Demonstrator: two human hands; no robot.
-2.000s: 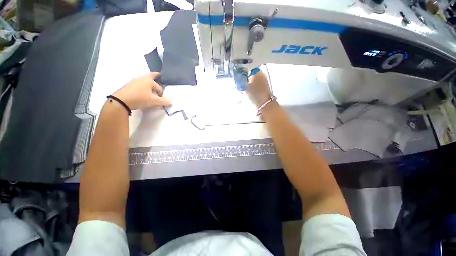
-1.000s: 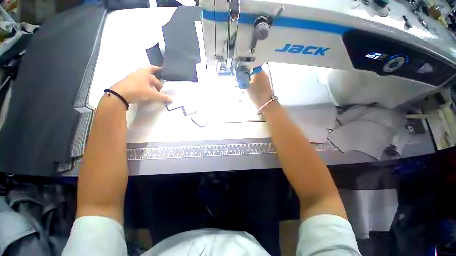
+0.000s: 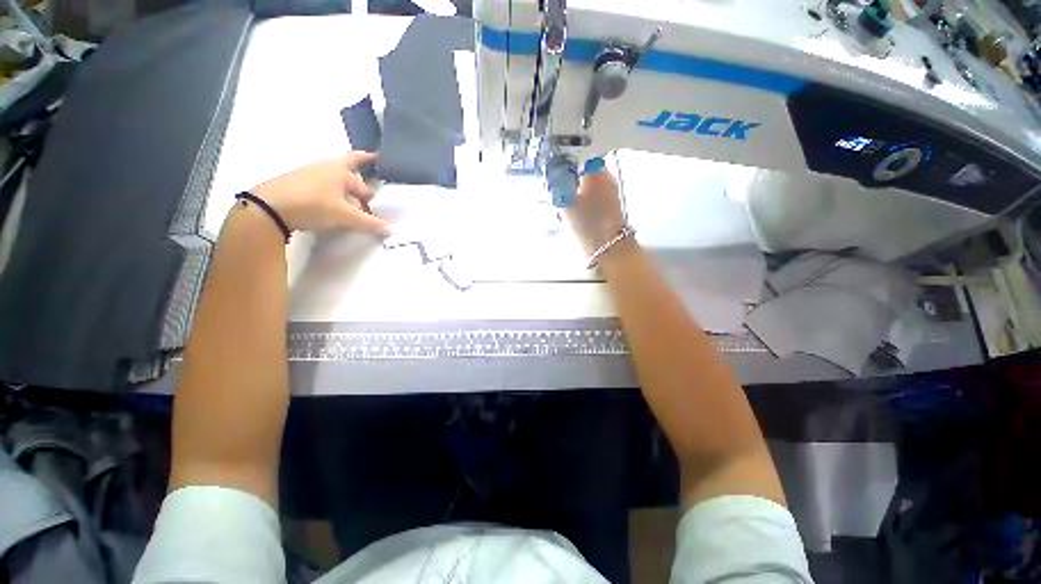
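A charcoal cloth piece [image 3: 420,108] lies left of the needle area, with its right part washed out by the lamp. My left hand [image 3: 331,200] lies at its lower left corner, fingers spread over pale, bleached material [image 3: 422,217]; a thin dark jagged edge runs below the fingertips. My right hand [image 3: 594,203] is right of the presser foot [image 3: 525,165], partly behind a machine knob. Its fingers are overexposed and partly hidden, so I cannot tell if it holds anything. The sewing machine head [image 3: 685,97] stands above.
A tall stack of charcoal panels [image 3: 114,194] lies at the left. Light grey cut pieces [image 3: 833,302] overlap at the right under the machine arm. A printed ruler [image 3: 457,343] runs along the front. Pale pieces [image 3: 847,491] hang below the edge; grey cloth [image 3: 69,491] is heaped lower left.
The view has shifted slightly, so the machine sits a little further right in the picture. Both hands stay at nearly the same places on the work.
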